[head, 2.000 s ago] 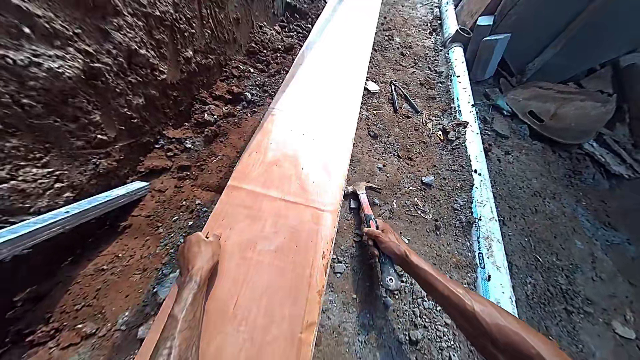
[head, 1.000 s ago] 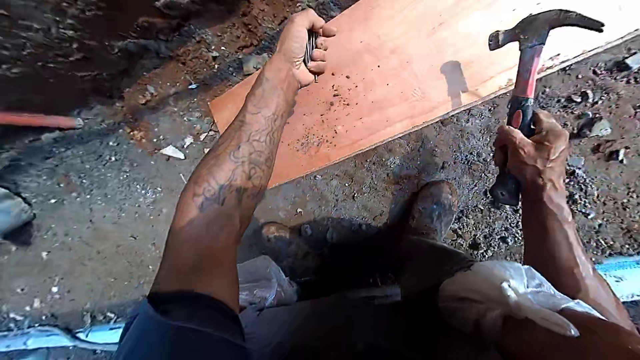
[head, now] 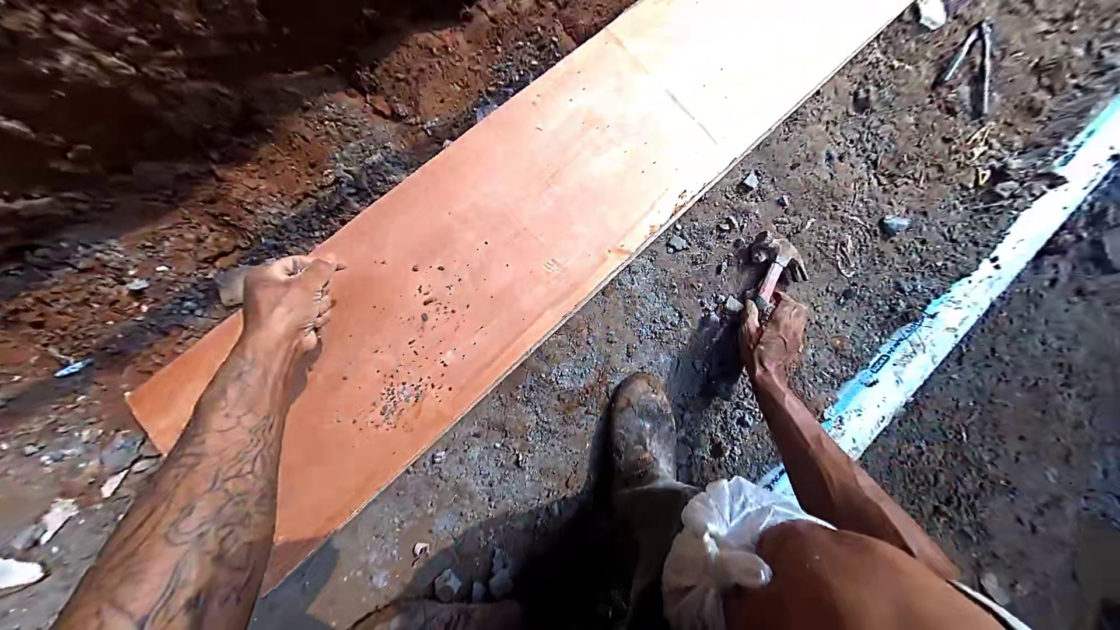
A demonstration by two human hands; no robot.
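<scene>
A long reddish-brown wooden board (head: 490, 254) lies diagonally on the ground, with grit scattered on its near part. Over its left edge is my left hand (head: 293, 302), closed in a fist; the curled fingers hide what lies inside, though thin metal pieces that look like nails showed in it a second ago. To the right of the board, my right hand (head: 774, 337) grips the handle of a claw hammer (head: 777, 258) low over the soil, head pointing away from me.
A white and blue plastic pipe (head: 945, 324) runs diagonally on the right. My muddy boot (head: 643, 429) stands between board and pipe. White plastic (head: 722, 542) wraps my leg near the knee. Thin dark tools or rods (head: 984, 70) lie at the upper right. An earth bank (head: 175, 105) rises at left.
The hammer has come down from its raised position of a second ago, still in my right hand. My left hand stays closed at the board. The view has swung strongly.
</scene>
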